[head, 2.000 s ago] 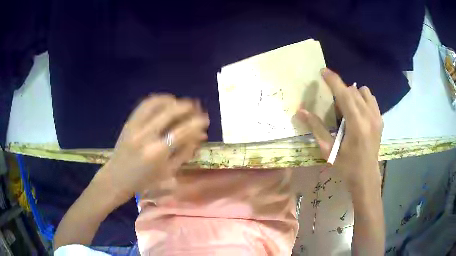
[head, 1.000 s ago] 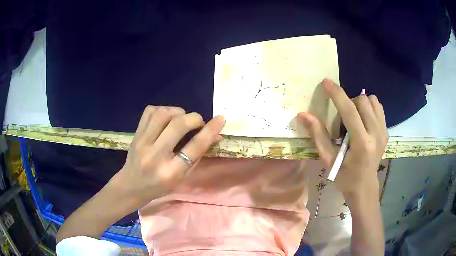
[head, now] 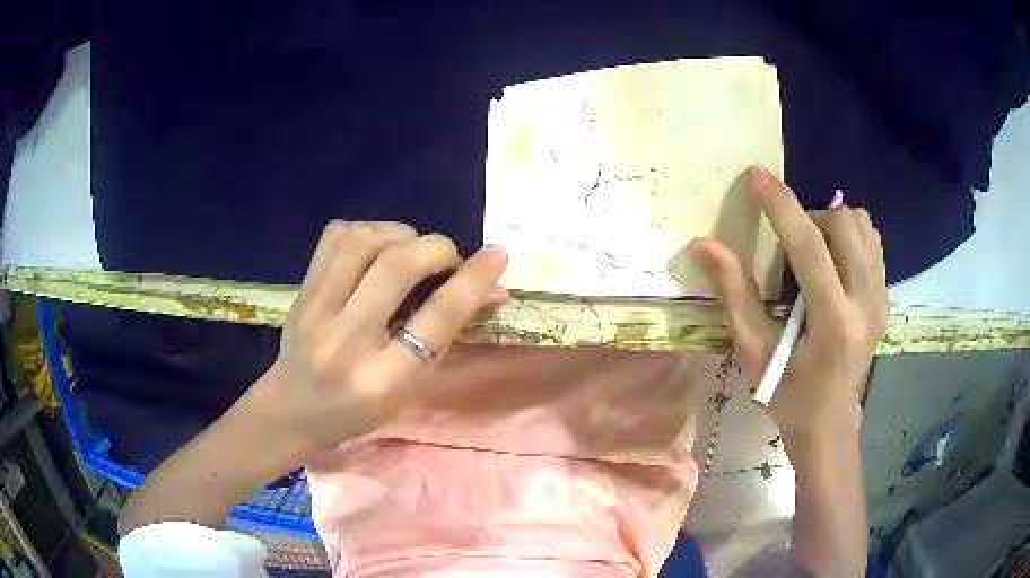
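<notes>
The cream, near-square marking template lies on the dark navy jacket body, its lower edge along the table's front edge. Scribbled marks show on its face. My left hand, with a ring, is at the template's lower left corner, index fingertip on the corner and thumb just below it; whether it pinches card or cloth is unclear. My right hand has index finger and thumb resting on the template's right part. It holds the thin white marking pen through its curled fingers, pinkish tip up.
The table's worn yellowish front edge runs across below the cloth. White table top shows at far left and far right. Below the table at left is a blue crate with navy cloth by it. A peach-pink garment covers my lap.
My left hand has come to the template's lower left corner from further left. The template has straightened, its lower edge now nearly level. The right hand stays on it with the pen.
</notes>
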